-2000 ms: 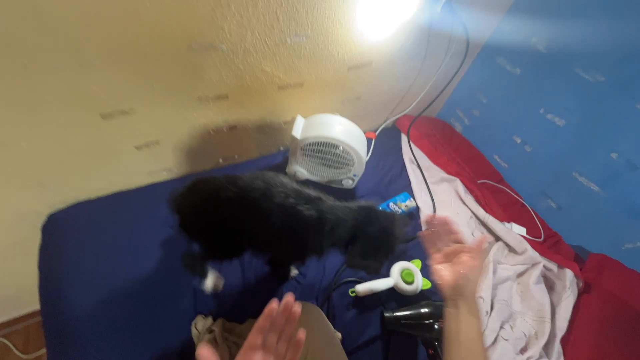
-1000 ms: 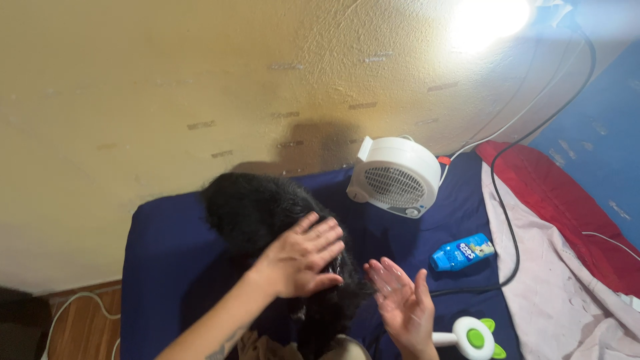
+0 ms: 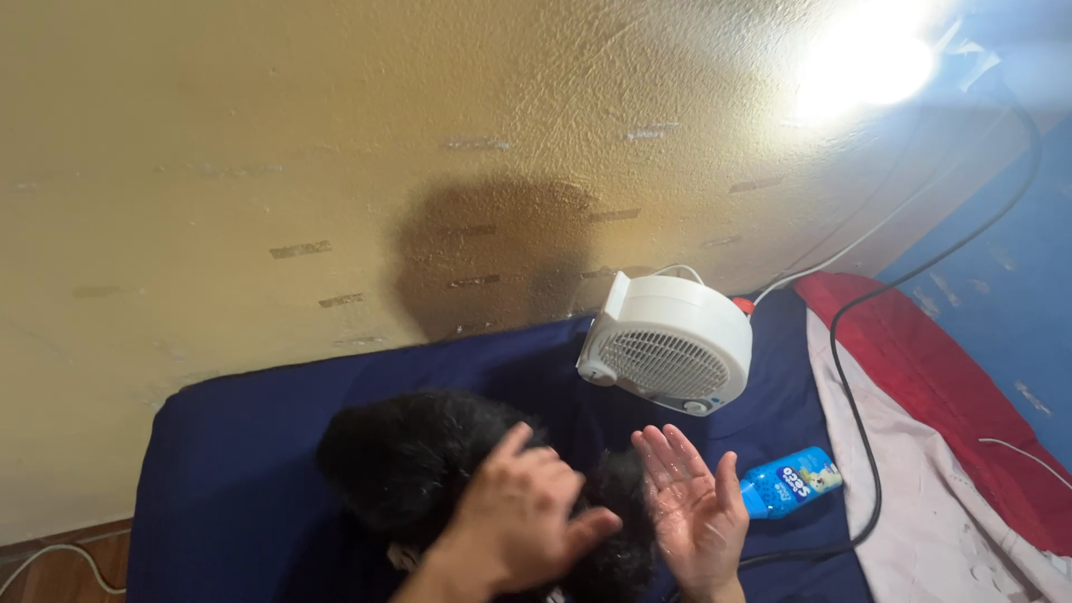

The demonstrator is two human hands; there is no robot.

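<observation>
A black furry animal (image 3: 419, 456) is on the dark blue sheet of a bed, its lower part cut off by the frame. My left hand (image 3: 523, 507), a little blurred, is over the animal's back with nothing in it; whether it touches the fur I cannot tell. To its right, my right hand (image 3: 695, 507) is palm up beside the dark fur, fingers apart, the palm wet or shiny. A blue plastic bottle (image 3: 791, 483) with a printed label lies just right of that hand.
A white fan heater (image 3: 674, 343) stands on the blue sheet (image 3: 226, 452) by the yellow wall. A black cable (image 3: 850, 394) runs down over the pale pink cloth (image 3: 913, 494) at the right. Behind lies red fabric (image 3: 904, 347). A bright lamp (image 3: 871, 63) shines at the upper right.
My left hand has gone from low beside the animal to over its back. The view has shifted, and the white and green pet brush and the hair dryer are out of the frame.
</observation>
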